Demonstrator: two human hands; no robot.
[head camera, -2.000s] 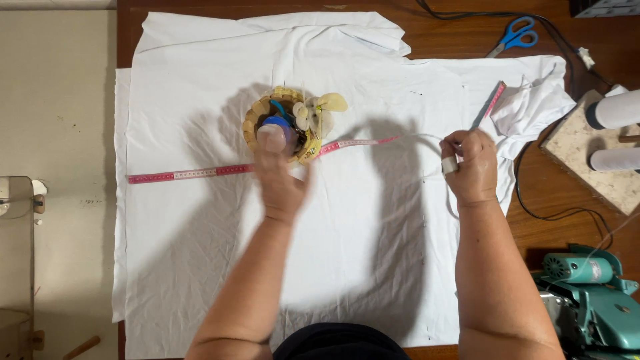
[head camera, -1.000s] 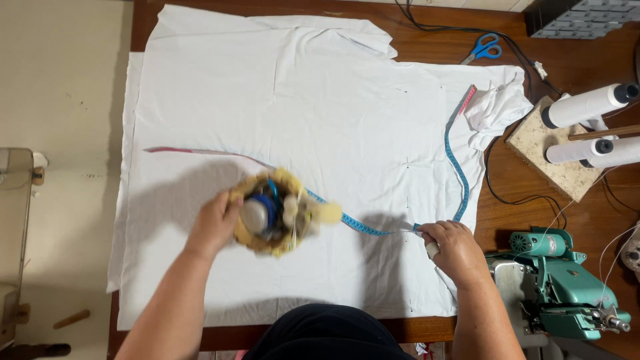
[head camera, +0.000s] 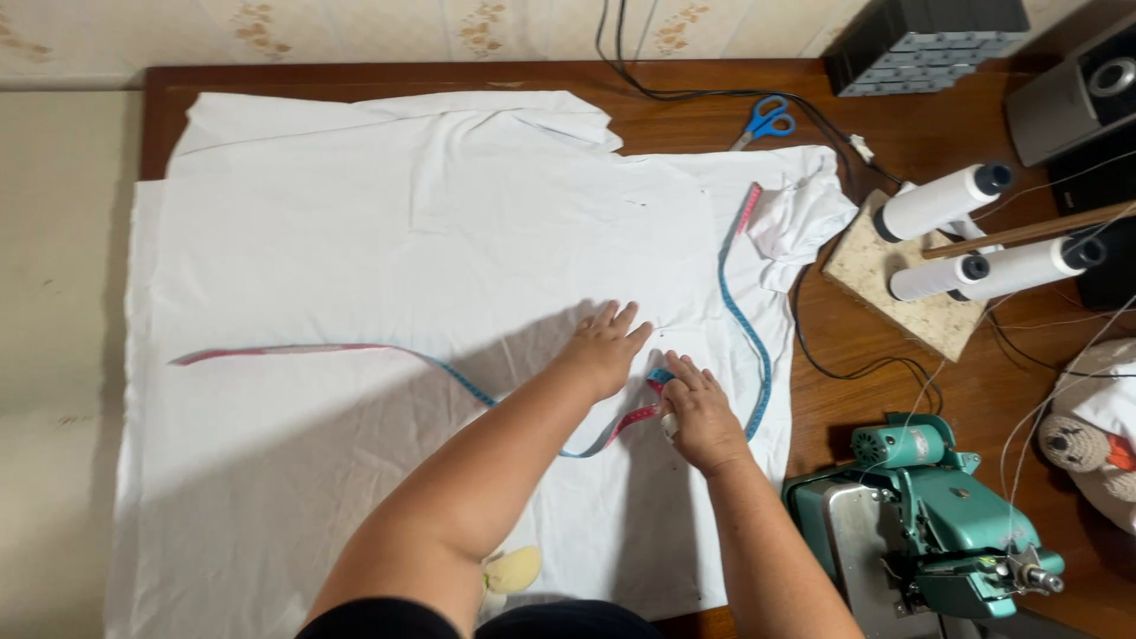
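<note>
White fabric (head camera: 337, 266) lies spread over the wooden table. My left hand (head camera: 611, 351) rests palm down on it, right of the middle, fingers apart and holding nothing. Just to its lower right, my right hand (head camera: 701, 408) lies over a bent part of the pink and blue measuring tape (head camera: 745, 324); whether the fingers grip the tape is not clear. The tape winds across the fabric from the left to the upper right, and my left forearm hides part of it. A pale yellow petal-like piece (head camera: 513, 570) shows beside my left forearm at the bottom.
Blue-handled scissors (head camera: 768, 120) lie at the fabric's upper edge, near black cables (head camera: 692, 92). On the right stand white thread cones (head camera: 941, 204) on a stone-like base (head camera: 856, 257), with a green sewing machine (head camera: 958, 506) below. A small-drawer organizer (head camera: 927, 49) and a speaker (head camera: 1074, 93) are at the back.
The round yellow basket-like holder has left the middle of the fabric, and my left hand, which was on it, has moved right onto the fabric. The tape has a new bend by my right hand.
</note>
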